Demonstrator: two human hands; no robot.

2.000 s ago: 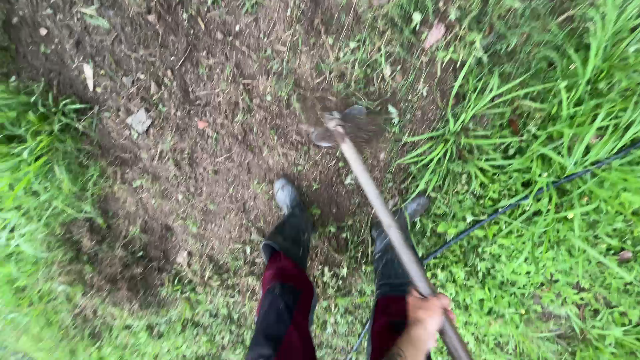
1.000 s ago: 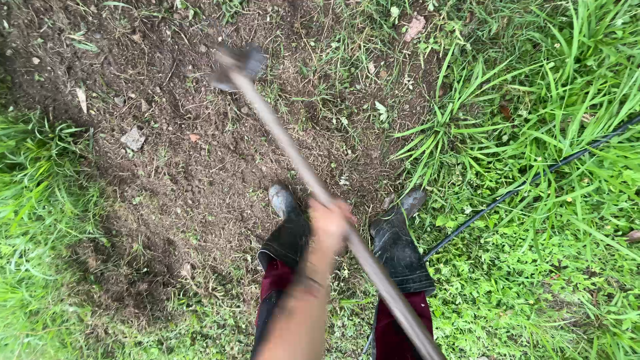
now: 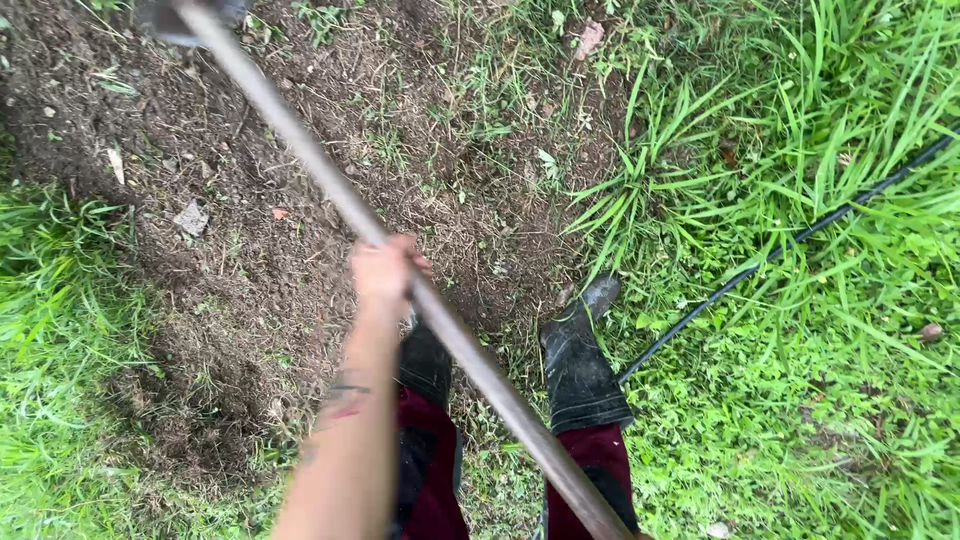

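My left hand [image 3: 386, 274] is closed around the long wooden handle [image 3: 480, 364] of a hoe, with the forearm reaching up from the bottom edge. The handle slants from the upper left to the bottom right, passing over my legs. At the top left edge, the hoe's dark metal blade [image 3: 191, 21] is blurred and partly cut off, over bare soil [image 3: 300, 105]; whether it touches the ground cannot be told. My right hand is not visible, and the handle's lower end runs out at the bottom.
My dark rubber boots [image 3: 581, 352] stand on the soil and low weeds. A black hose or cable [image 3: 750, 271] crosses the grass to the right. Tall grass [image 3: 660, 180] borders the soil, with more grass [image 3: 60, 300] at left. A grey stone [image 3: 192, 219] lies on the soil.
The hoe blade has moved up and left, from near my boots two seconds ago to the top left edge. My left hand has moved up and left since one second ago, still gripping the handle.
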